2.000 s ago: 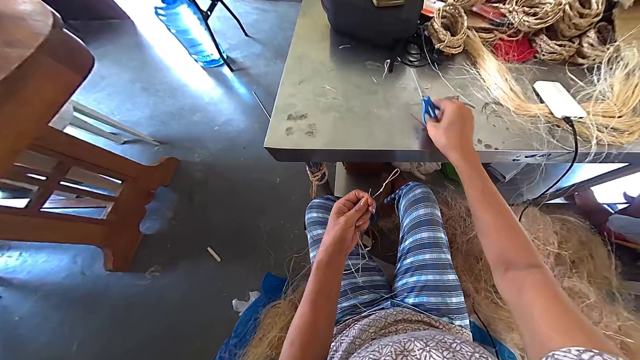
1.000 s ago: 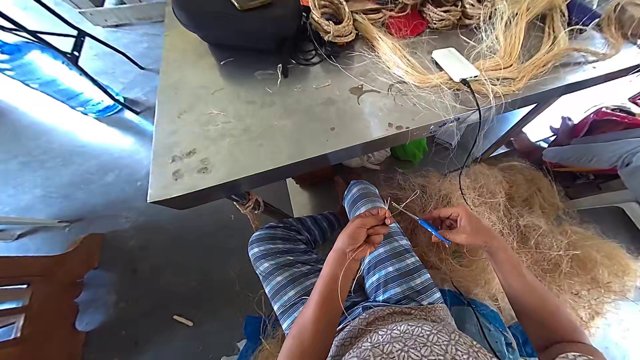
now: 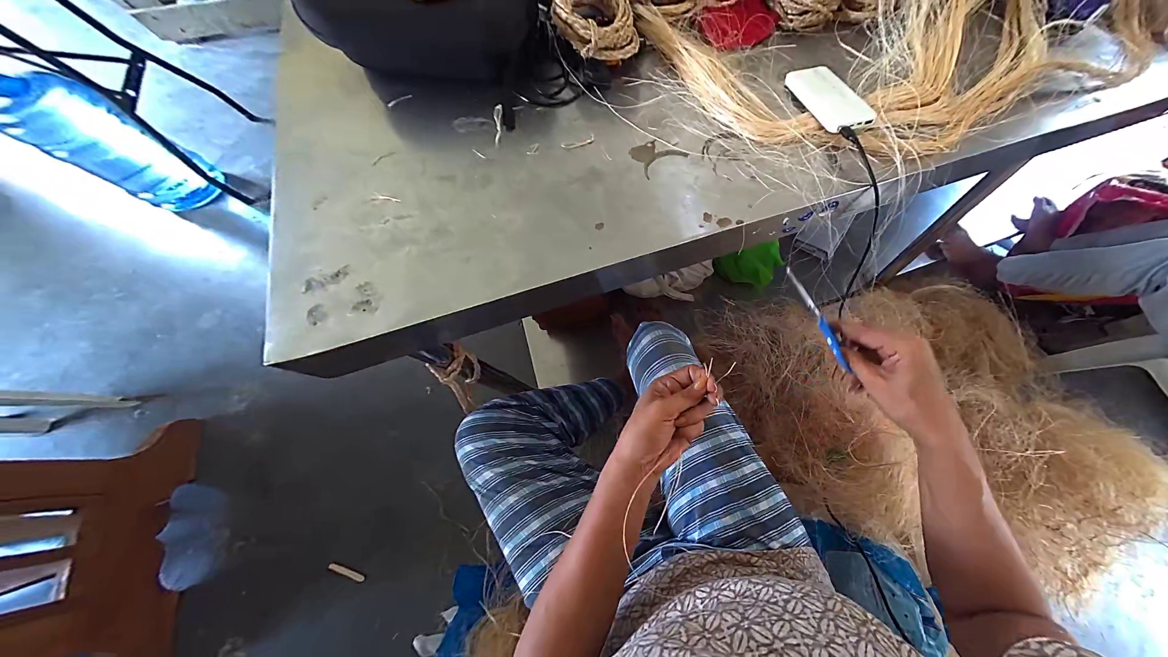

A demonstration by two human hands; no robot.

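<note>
My left hand [image 3: 671, 415] is closed over my knee, pinching thin pale strands of fiber [image 3: 721, 372] whose short ends poke out past the fingertips. One long strand [image 3: 631, 511] hangs in a curve below that hand, along the forearm. My right hand [image 3: 890, 370], off to the right above the heap of fiber, holds blue-handled scissors [image 3: 834, 345]. Their metal blades look closed and point up and left, toward the table's edge. The scissors and the left hand's strands are apart.
The metal-topped table [image 3: 474, 228] bears a dark bag [image 3: 429, 41], coiled ropes [image 3: 598, 27], pale fiber bundles [image 3: 949, 105] and a white power bank [image 3: 829, 98] whose black cable [image 3: 874, 210] hangs down by my right hand. Loose fiber [image 3: 1031, 447] lies heaped at right. Another person's legs [image 3: 1086, 265] are beyond.
The right hand took the scissors from over the table down to the left hand's strands, then moved away to the right. The view has swung right.
</note>
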